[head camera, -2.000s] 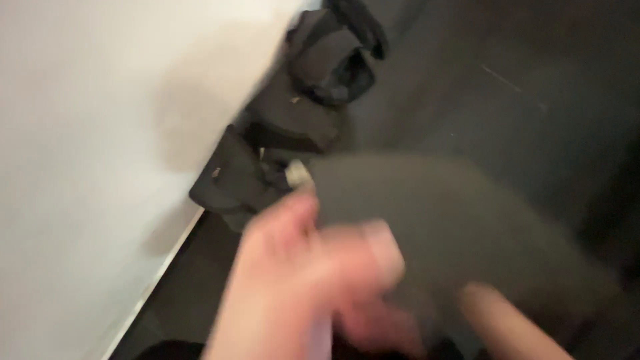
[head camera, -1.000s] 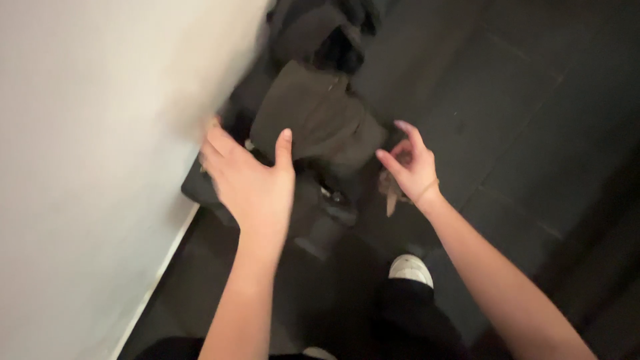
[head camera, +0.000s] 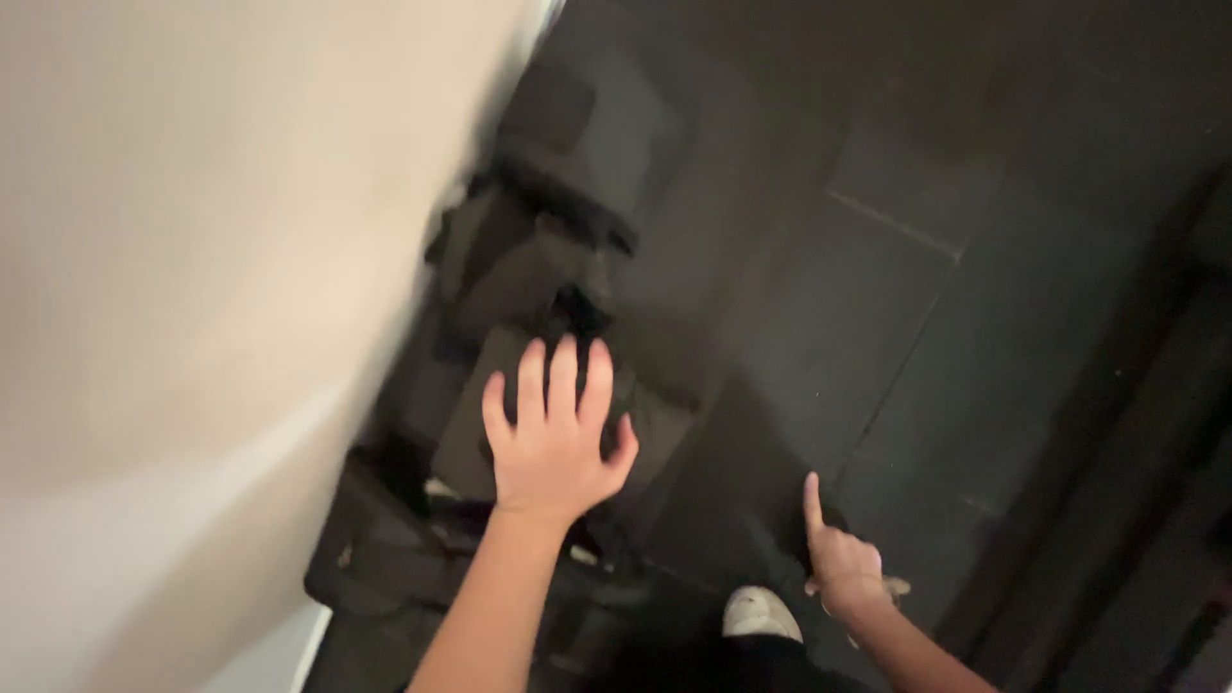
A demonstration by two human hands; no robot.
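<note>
My left hand (head camera: 558,443) is spread flat, palm down, over a dark folded cloth item (head camera: 467,438) in a pile beside the wall. Whether the palm presses on it or hovers just above cannot be told. More dark items, fabric by their look, (head camera: 520,260) lie farther up along the wall, blurred. To the lower right, my right hand (head camera: 847,563) is above the dark floor with its index finger extended and the other fingers curled. Nothing shows in its grip. Something pale is around its wrist.
A pale wall (head camera: 212,241) fills the left side. Dark floor tiles (head camera: 866,318) with thin joints stretch to the right. My white-toed shoe (head camera: 760,616) stands at the bottom, between my forearms. Dark folds or ridges run along the right edge.
A second ago both hands were at either side of a dark cloth piece; now the left lies over the pile and the right is farther from it, lower right.
</note>
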